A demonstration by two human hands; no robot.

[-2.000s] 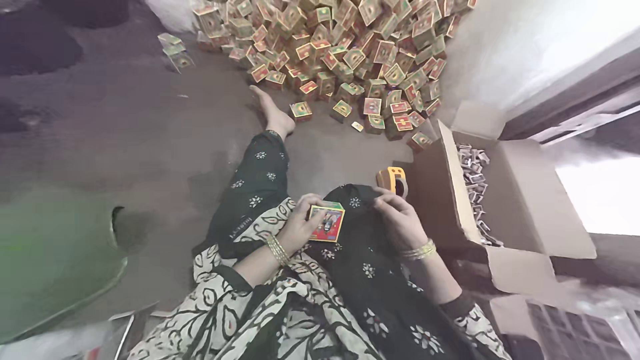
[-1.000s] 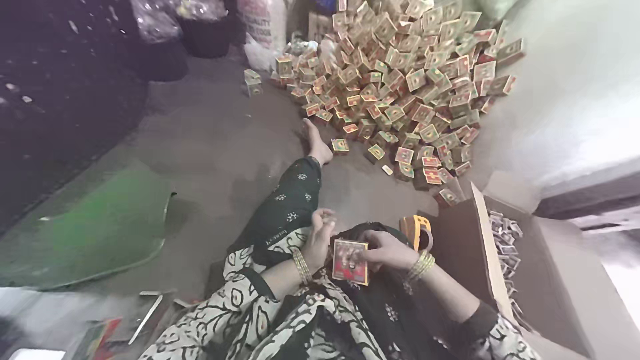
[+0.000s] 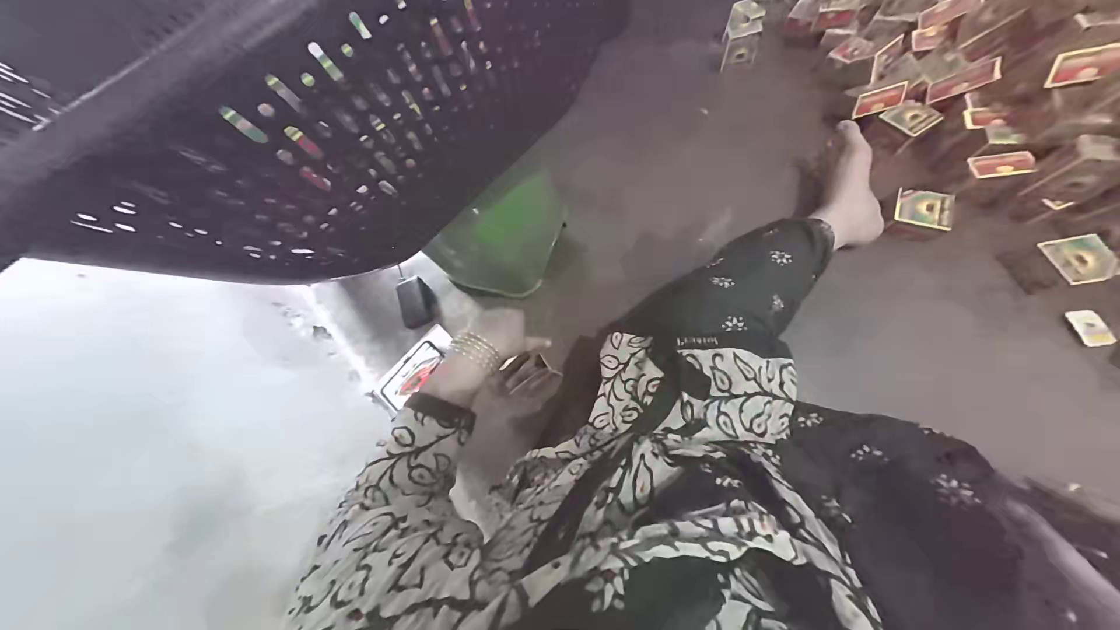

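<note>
My left hand (image 3: 512, 328), with bangles at its wrist, reaches to my left side, blurred. Just below its fingers lies a small brownish object (image 3: 529, 374); whether the hand grips it cannot be told. A flat piece with red and black print (image 3: 413, 372) is beside the wrist, partly hidden by it. My right hand is out of the picture. Small printed boxes (image 3: 1002, 164) in red, green and yellow lie heaped on the floor at the upper right, beyond my bare foot (image 3: 853, 197).
A dark perforated plastic basket (image 3: 350, 149) fills the upper left. Under its edge show a green plastic sheet or tray (image 3: 516, 236) and a small black object (image 3: 416, 302). Two boxes (image 3: 742, 35) stand apart from the heap. A small pale piece (image 3: 1090, 327) lies at the right.
My left hand has moved away from the printed pack at my lap, out to the left. The view has swung left; my right hand, the pack and the cardboard carton have left it.
</note>
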